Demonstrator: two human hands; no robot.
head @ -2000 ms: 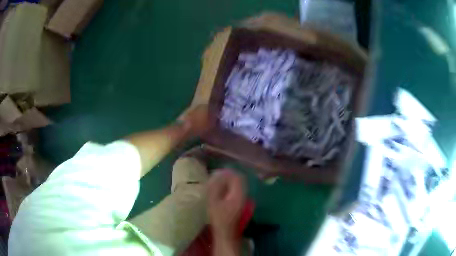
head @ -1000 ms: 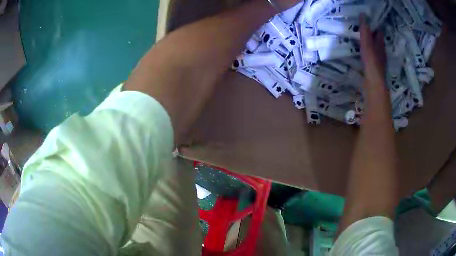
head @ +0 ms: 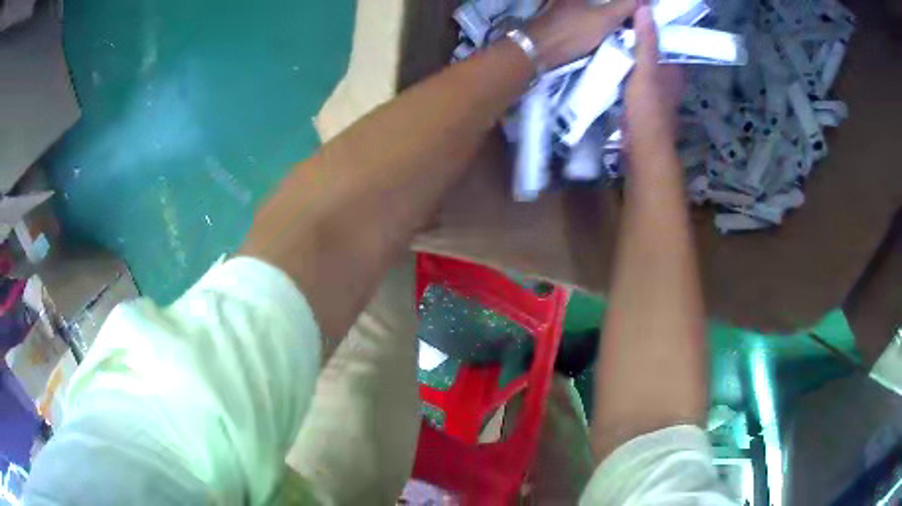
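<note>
An open brown cardboard carton [head: 831, 267] holds a heap of white handle covers [head: 766, 148] with small dark holes. My left hand [head: 584, 30], with a band at the wrist, is at the top of the view over the left part of the heap. My right hand [head: 653, 89] is upright beside it, slightly blurred. Several bright handle covers [head: 601, 91] are gathered between and below my hands, and one sticks out to the right past my right hand. Some strips hang blurred at the lower left. The fingertips are partly hidden by covers and the top edge.
A red plastic stool [head: 554, 326] stands on the green floor just below the carton. Cardboard pieces [head: 35, 99] and other cartons lie at the far left. My trouser leg is beside the stool. Blurred green and grey objects show at the lower right.
My right hand has moved left towards my left hand, and covers are now gathered up between them, brighter than the heap. Earlier, the view moved from beside the carton to over it.
</note>
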